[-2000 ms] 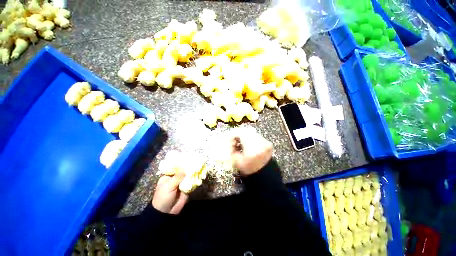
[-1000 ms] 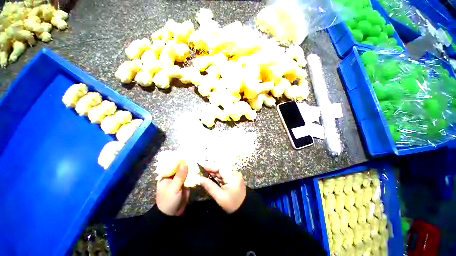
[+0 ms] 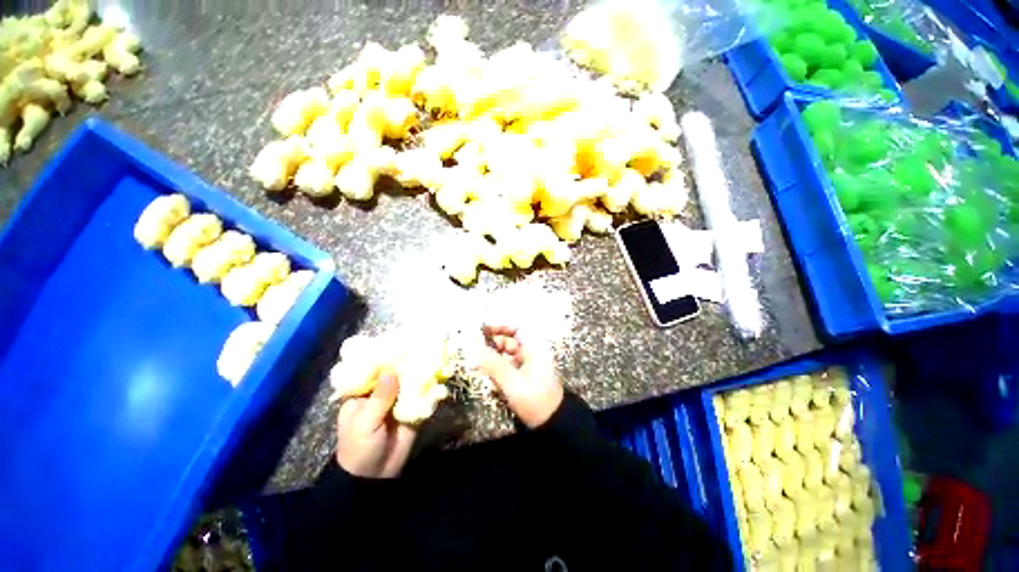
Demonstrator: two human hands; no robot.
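Observation:
My left hand [image 3: 377,434] holds a pale-yellow knobbly moulded piece [image 3: 391,371] above the near edge of the bench; its upper part is washed out by glare. My right hand [image 3: 523,378] is just to the right, apart from the piece, with its fingers curled. Whether it holds a tool cannot be told. Fine pale crumbs [image 3: 536,318] lie on the bench beyond my hands. A large heap of yellow pieces [image 3: 492,145] lies at the centre. Several finished pieces [image 3: 224,256] sit along the right side of the blue tray [image 3: 101,369] at left.
A phone [image 3: 657,272] and a long whitish roll [image 3: 721,223] lie right of the heap. Blue trays of green pieces [image 3: 911,212] stand at right, partly under clear film. A full tray of yellow pieces [image 3: 796,469] is at lower right. A second yellow pile [image 3: 67,62] is far left.
My right hand was away from the piece, came to it a second ago, and is now apart from it again on the right. My left hand keeps its hold.

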